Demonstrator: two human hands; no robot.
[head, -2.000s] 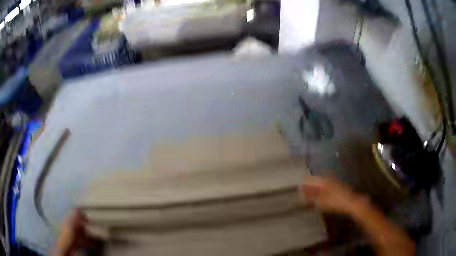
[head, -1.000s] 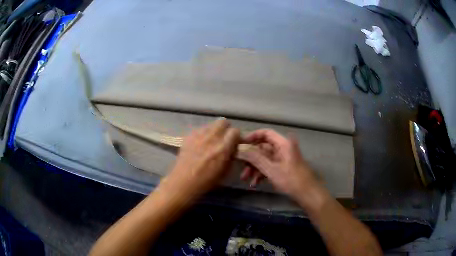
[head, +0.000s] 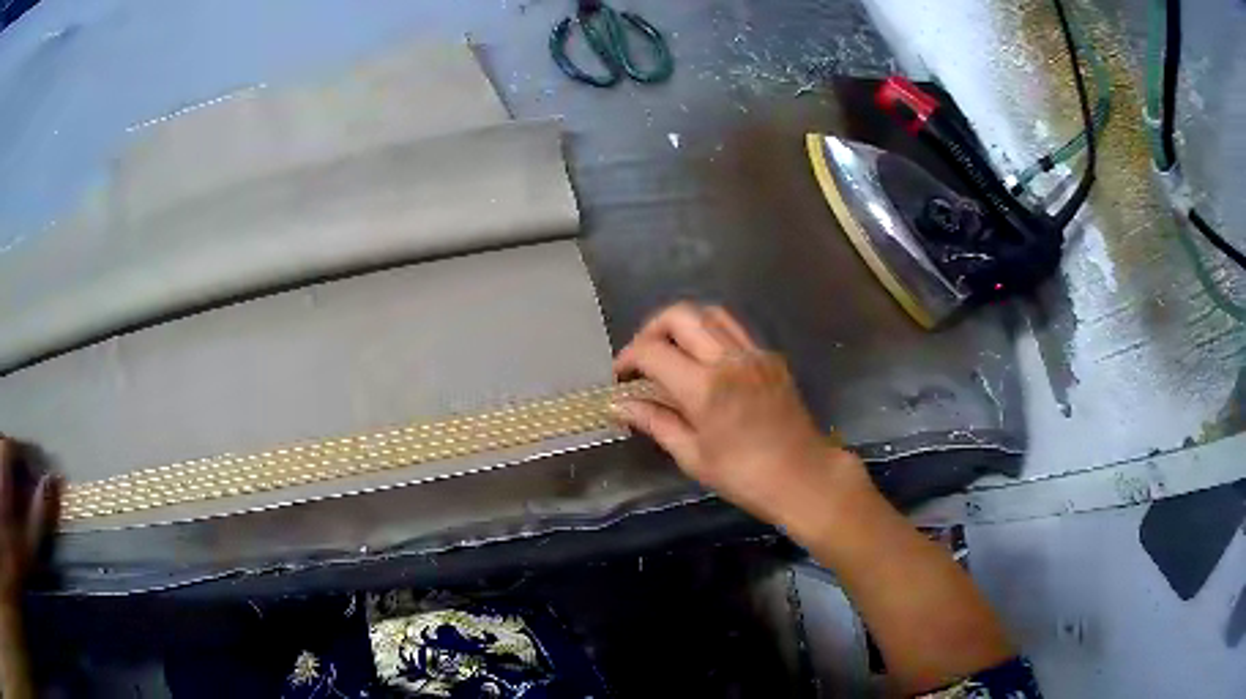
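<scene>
A grey-beige garment panel [head: 451,321] lies on the ironing table, with a folded ridge across its middle. A long tan folding strip [head: 342,453] with pale dashed lines lies along the panel's near edge. My right hand [head: 711,403] pinches the strip's right end at the panel's right corner. My left hand [head: 25,512] is at the left picture edge, partly cut off and dark, at the strip's left end; its grip cannot be made out.
A steam iron [head: 895,225] with a red and black handle rests on the scorched right part of the table [head: 738,178]. Dark green scissors [head: 611,48] lie at the far side. A green hose and black cord [head: 1080,150] run by the stained wall.
The strip, earlier curved and held by both hands over the panel, now lies straight along the near edge. My hands have moved apart. The view has turned right, towards the iron.
</scene>
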